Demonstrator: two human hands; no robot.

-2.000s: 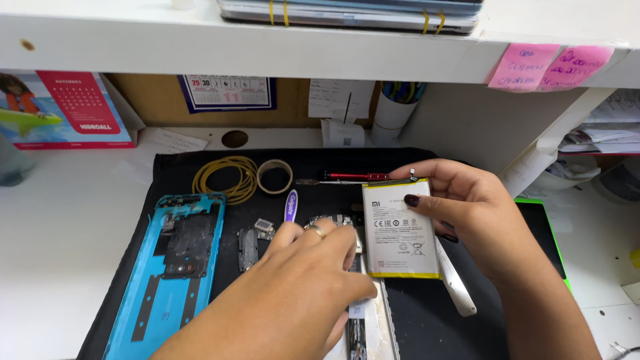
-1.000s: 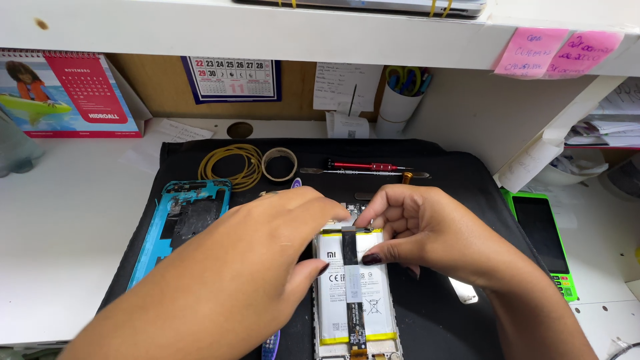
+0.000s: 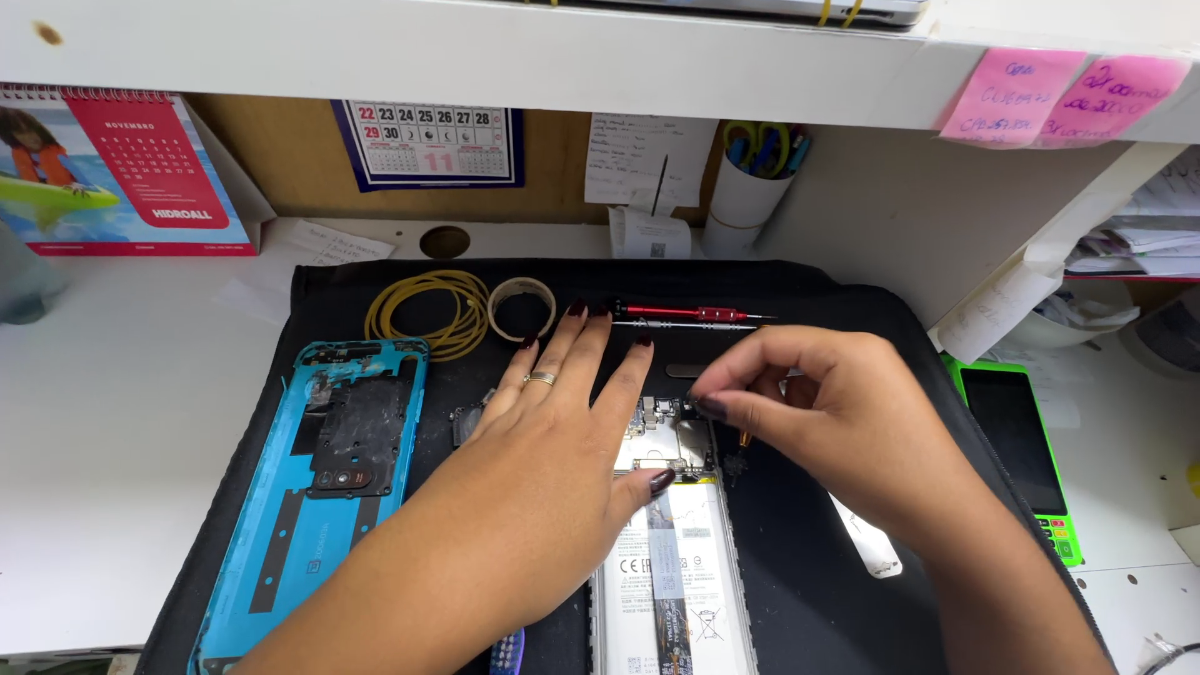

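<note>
An opened smartphone (image 3: 736,581) lies on the black mat with its white battery (image 3: 628,600) in the frame and a dark flex cable (image 3: 670,619) running along the battery. My left hand (image 3: 553,459) rests over the phone's left side, fingers spread, thumb at the battery's top edge. At the top right of the circuit board (image 3: 670,441), my right hand (image 3: 816,403) has thumb and index finger pinched together; whether a small part is between them cannot be told. A small dark part on an orange flex (image 3: 738,459) lies just right of the phone. The blue back cover (image 3: 328,525) lies at the left.
Rubber bands (image 3: 427,314), a tape roll (image 3: 521,311), a red screwdriver (image 3: 694,313) and a metal tool (image 3: 689,371) lie along the back of the mat. A metal spudger (image 3: 867,539) is under my right forearm. A green card terminal (image 3: 1022,459) stands right; a shelf (image 3: 469,52) overhangs.
The battery, held in my right hand two seconds ago, now sits in the phone. My left hand has opened out flat, and my right hand has moved to the board's top right corner.
</note>
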